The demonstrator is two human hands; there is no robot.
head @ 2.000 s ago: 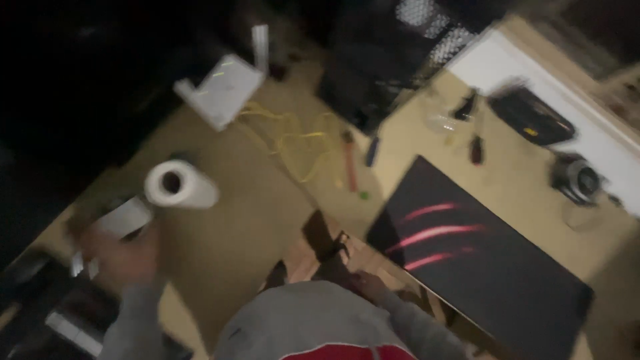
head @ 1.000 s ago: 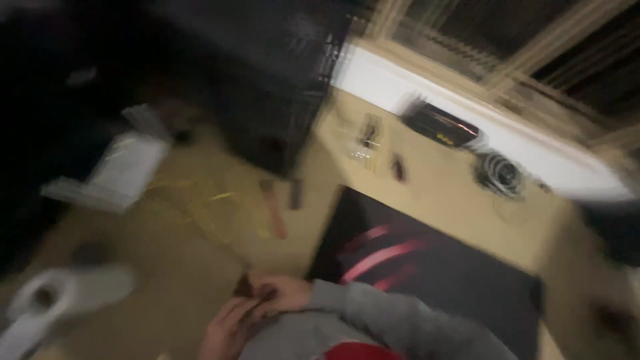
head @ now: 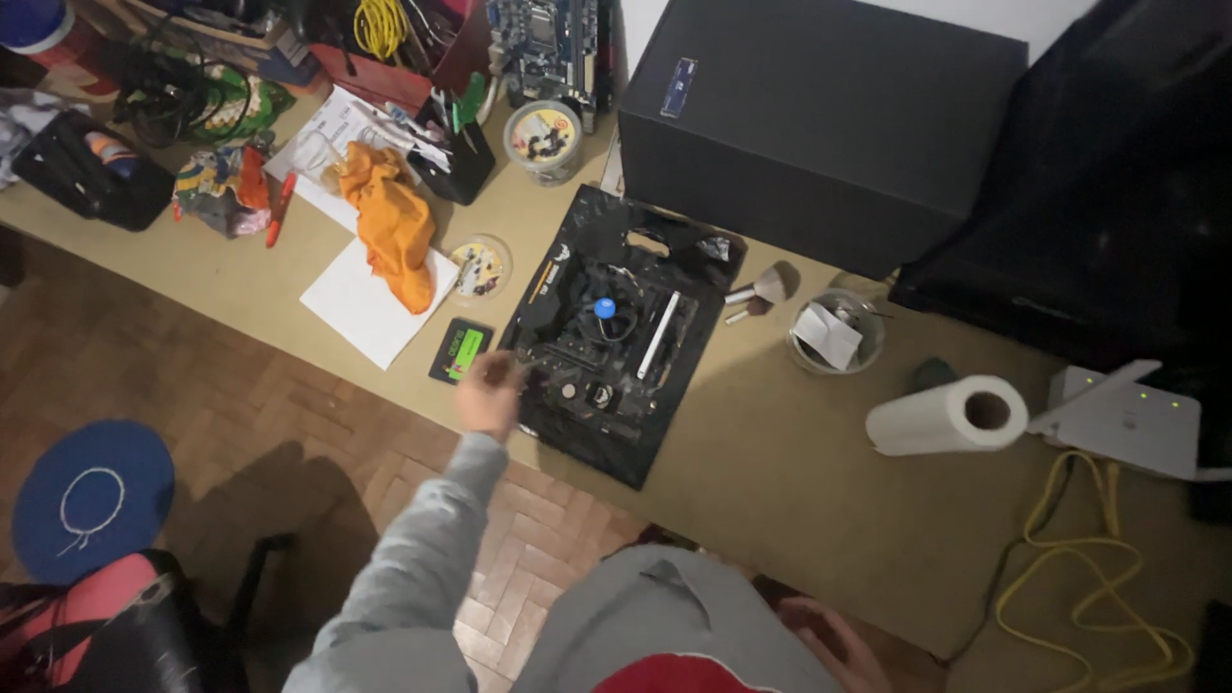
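My left hand (head: 491, 395) is blurred at the lower left edge of a motherboard, beside a small black and green solid-state drive (head: 461, 351); whether it grips anything cannot be made out. The motherboard (head: 577, 358) lies on a black sheet, with a round CPU cooler with a blue hub (head: 604, 308) and a white memory stick (head: 658, 335) on it. My right hand (head: 834, 643) hangs low by my body, below the table edge, partly cut off by the frame, with nothing seen in it.
A large black box (head: 818, 125) stands behind the motherboard. To the right are brushes (head: 760, 291), a clear tub (head: 837, 332), a paper roll (head: 948, 417), a white router (head: 1126, 419) and a yellow cable (head: 1107, 549). An orange cloth (head: 390, 226), white paper (head: 371, 303) and a round lid with screws (head: 480, 269) lie left.
The view has swung far to the left along the table. My hands, close together a second ago, are now apart, the left one stretched out over the table.
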